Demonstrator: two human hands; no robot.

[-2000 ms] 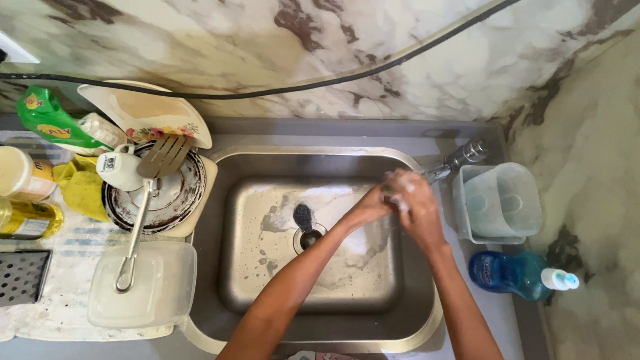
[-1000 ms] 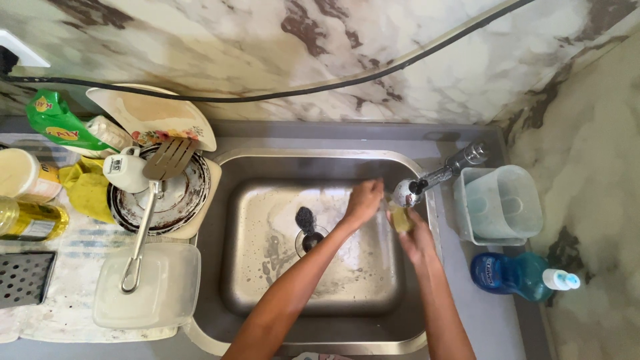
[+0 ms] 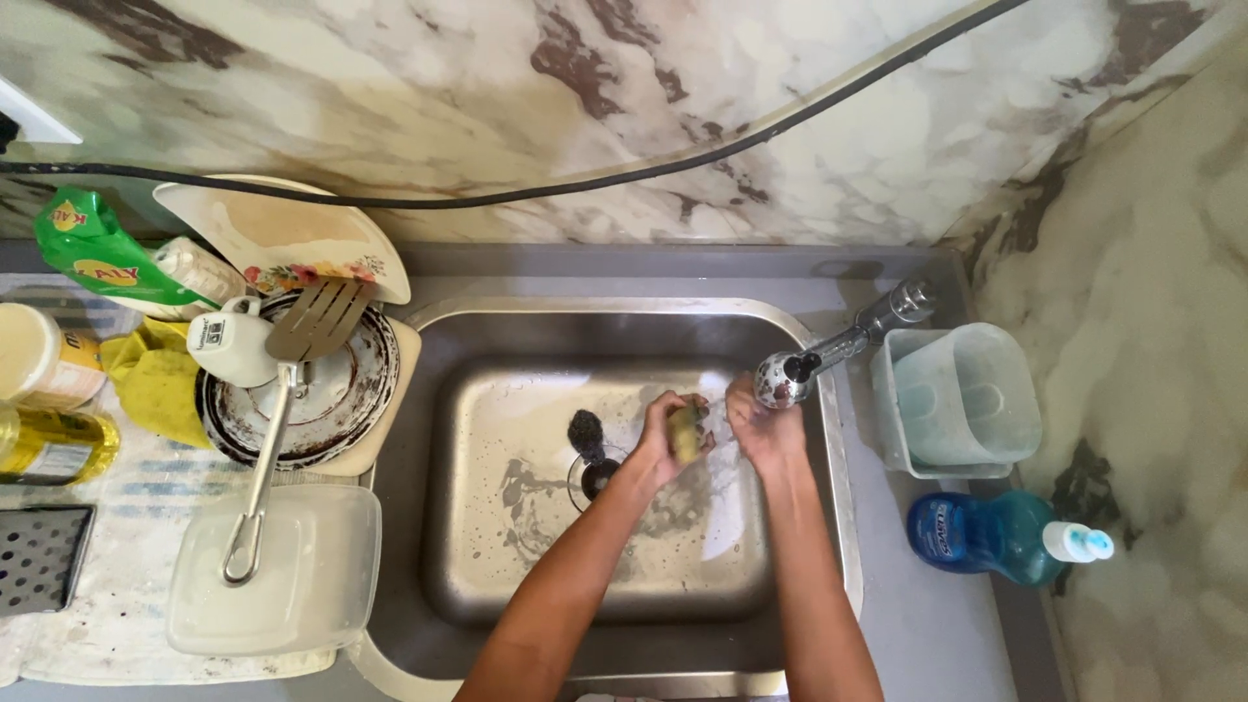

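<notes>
Over the right part of the stainless steel sink [image 3: 468, 604], my left hand [image 3: 668, 439] grips a small yellow-green object [image 3: 684, 436], perhaps a bar of soap or a sponge. My right hand [image 3: 765, 424] is beside it, under the chrome faucet [image 3: 848, 346], its fingers bent and partly hidden by the spout head. Whether anything lies in my right hand cannot be told. Water seems to run between the hands. A dark scouring pad [image 3: 586, 431] lies on the sink floor by the drain [image 3: 597, 478].
Left of the sink are a slotted turner [image 3: 317, 322], white mug [image 3: 232, 343], stained round lid [image 3: 366, 390], plastic container [image 3: 283, 604], yellow cloth [image 3: 156, 380] and grater [image 3: 44, 561]. On the right stand nested clear containers [image 3: 985, 395] and a blue soap bottle [image 3: 994, 536]. A black cable [image 3: 487, 202] crosses the wall.
The hands were together near the faucet, then came apart. The yellow-green object, in my right hand one second ago, is now in my left. My right hand has moved under the spout.
</notes>
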